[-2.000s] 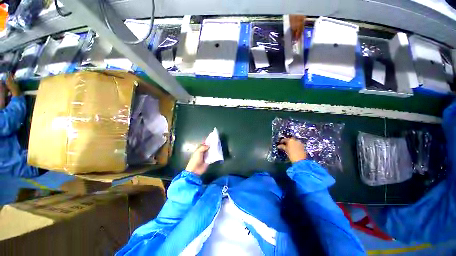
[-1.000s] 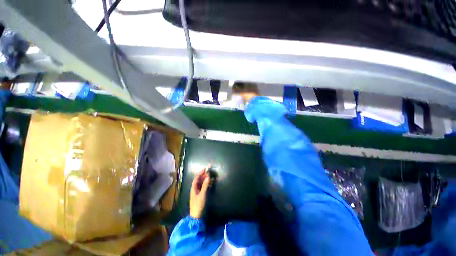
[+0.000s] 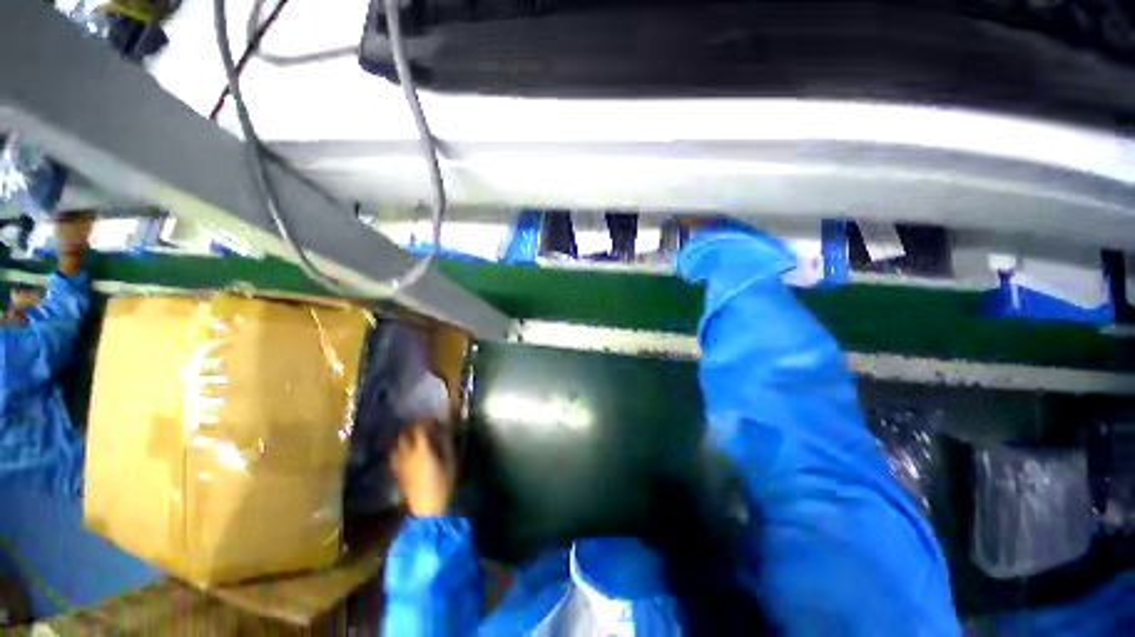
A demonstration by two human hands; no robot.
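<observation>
The tan supply carton (image 3: 237, 436) lies on the dark green bench with its open side to the right, showing white packets (image 3: 421, 396) inside. My left hand (image 3: 423, 468) is at this opening, blurred, over the packets; whether it grips one is unclear. My right arm reaches forward over the belt to the row of blue and white retail boxes (image 3: 833, 249). My right hand (image 3: 700, 225) is mostly hidden by the sleeve and the shelf edge. The glittering heap in clear plastic (image 3: 906, 451) shows partly, right of my right arm.
A clear bagged stack (image 3: 1031, 510) lies at the right. A grey post (image 3: 249, 187) slants down to the bench behind the carton, with cables (image 3: 429, 149) hanging by it. A white shelf edge (image 3: 747, 156) crosses above the belt. Another person's blue sleeve (image 3: 50, 361) is at the far left.
My left hand has moved from the bench left to the carton's opening. My right hand has gone from the glittering heap forward to the boxes. The boxes have shifted right in view over the last second.
</observation>
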